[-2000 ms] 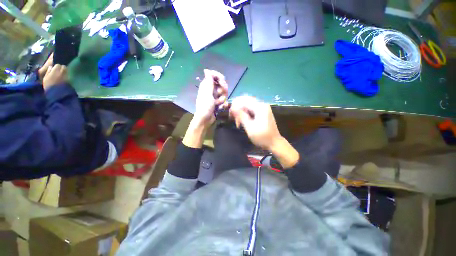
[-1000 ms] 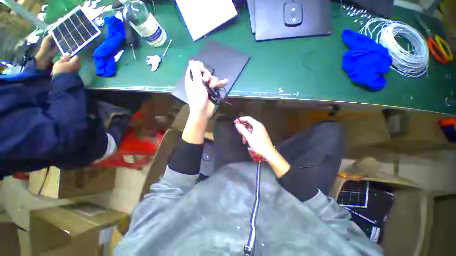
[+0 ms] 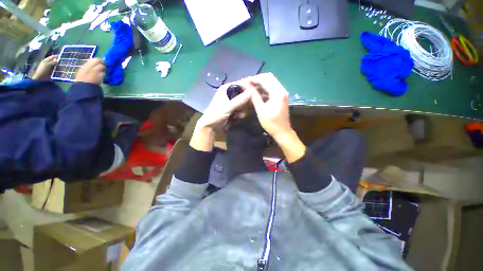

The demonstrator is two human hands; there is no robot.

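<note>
A solar panel (image 3: pixel 229 64) lies back up on the bench edge, with its junction box (image 3: pixel 216 79) showing just beyond my hands. My left hand (image 3: pixel 222 105) holds the dark coiled output cable (image 3: pixel 233 91) over the panel's near edge. My right hand (image 3: pixel 271 101) meets my left hand at the coil, its fingertips pinched together. What is between the right fingertips is too small and blurred to tell. Part of the coil is hidden by my fingers.
Blue cloth (image 3: pixel 386 64), white wire coil (image 3: pixel 428 52) and scissors (image 3: pixel 465 51) lie right. Stacked panels (image 3: pixel 328 21) are at the far side. Bottle (image 3: pixel 154 29) and another blue cloth (image 3: pixel 118 53) lie left, near a neighbour holding a panel (image 3: pixel 74 62). Cartons (image 3: pixel 79 246) stand below.
My right hand has risen from my lap to meet my left hand at the coil. My left hand has shifted slightly right and down, exposing the junction box. The neighbour's panel has moved.
</note>
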